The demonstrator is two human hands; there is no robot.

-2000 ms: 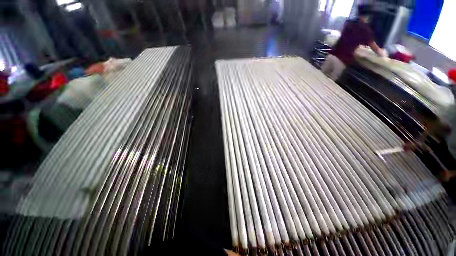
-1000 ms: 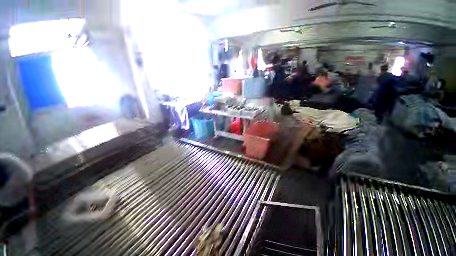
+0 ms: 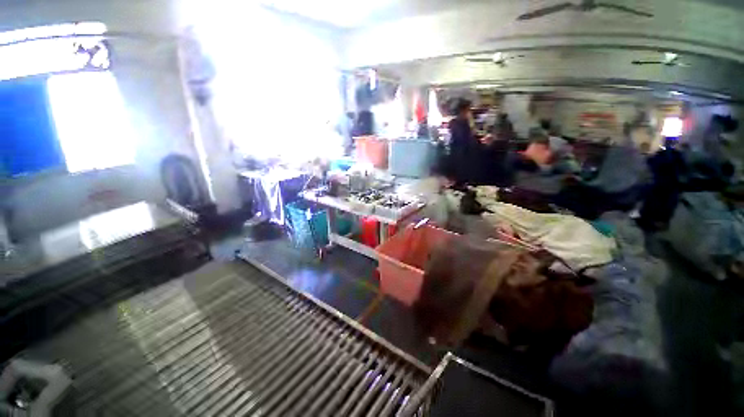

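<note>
No hand of mine shows. Long parallel metal tubes (image 3: 277, 350) lie on a rack in front of me, running across the lower left and centre. A white clip tub (image 3: 31, 383) sits on them at the lower left corner, partly cut off, with small dark pieces inside. A silver rectangular frame (image 3: 498, 379) shows at the bottom edge right of centre, at the rack's corner; its lower part is cut off.
An orange-red crate (image 3: 401, 265) stands on the floor beyond the rack. Behind it is a side table (image 3: 359, 208) with trays, and a teal basket (image 3: 307, 226). Brown cloth (image 3: 542, 301) and pale sacks (image 3: 620, 313) are heaped at right. People stand in the blurred background.
The view has swung from the white-covered racks to the workshop's far side. Since one second ago, the tub and tubes sit further left and lower, and the crate looks larger.
</note>
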